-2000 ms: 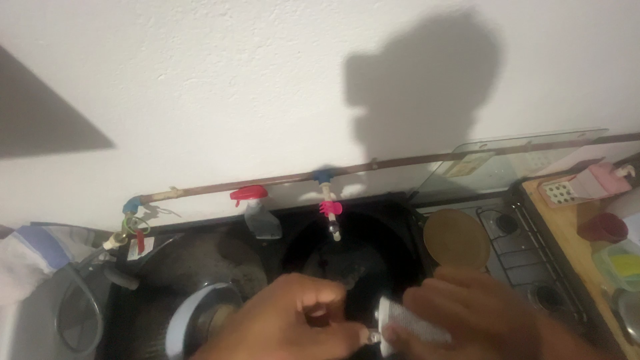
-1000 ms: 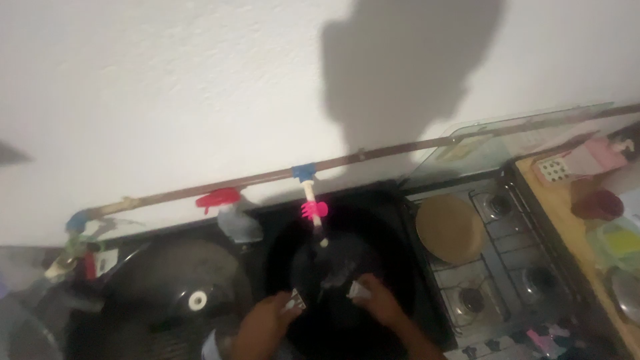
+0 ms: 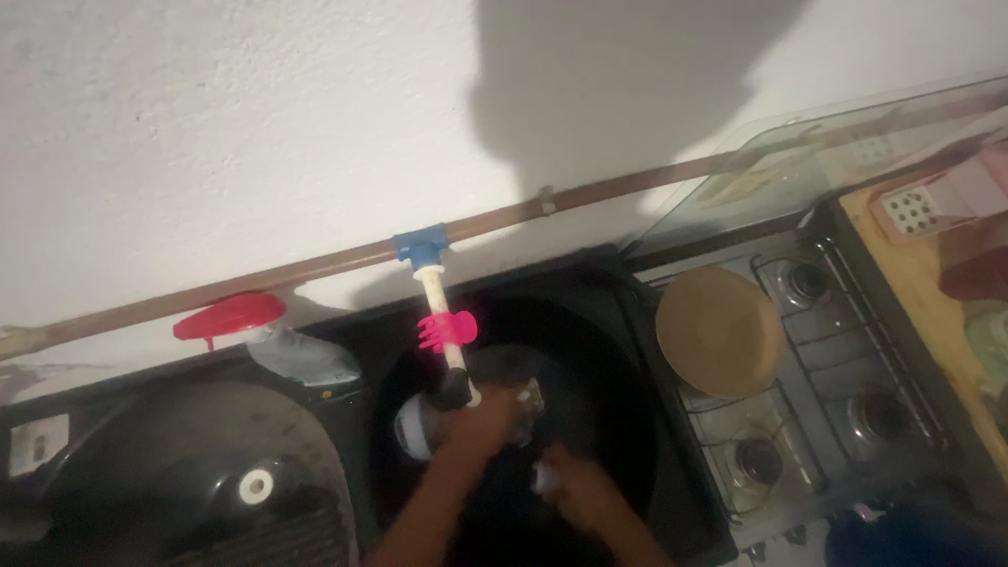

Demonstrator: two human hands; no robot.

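Observation:
My left hand (image 3: 484,413) is in the dark round sink basin (image 3: 638,394), under the black end of the cream faucet pipe (image 3: 435,295). Small pale items (image 3: 532,398) lie at its fingertips, too blurred to name. A whitish rounded object (image 3: 413,427) shows beside that hand at the basin's left. Lower and to the right, my right hand (image 3: 568,484) has a small whitish piece (image 3: 542,477) at its fingers. Blur hides how firmly either hand grips. A pink claw clip (image 3: 449,331) sits around the faucet pipe.
Left of the basin is the black drainboard (image 3: 181,441) with a white ring (image 3: 256,487). Behind lies a spray bottle (image 3: 303,358) with a red head. A gas stove (image 3: 803,346) at right bears a round brown board (image 3: 720,332). Beyond it, a wooden counter (image 3: 874,213) holds a pink container (image 3: 945,201).
Both hands have moved down and away from the camera since the first frame. Since the second, my left hand has come up beneath the faucet. The view has shifted.

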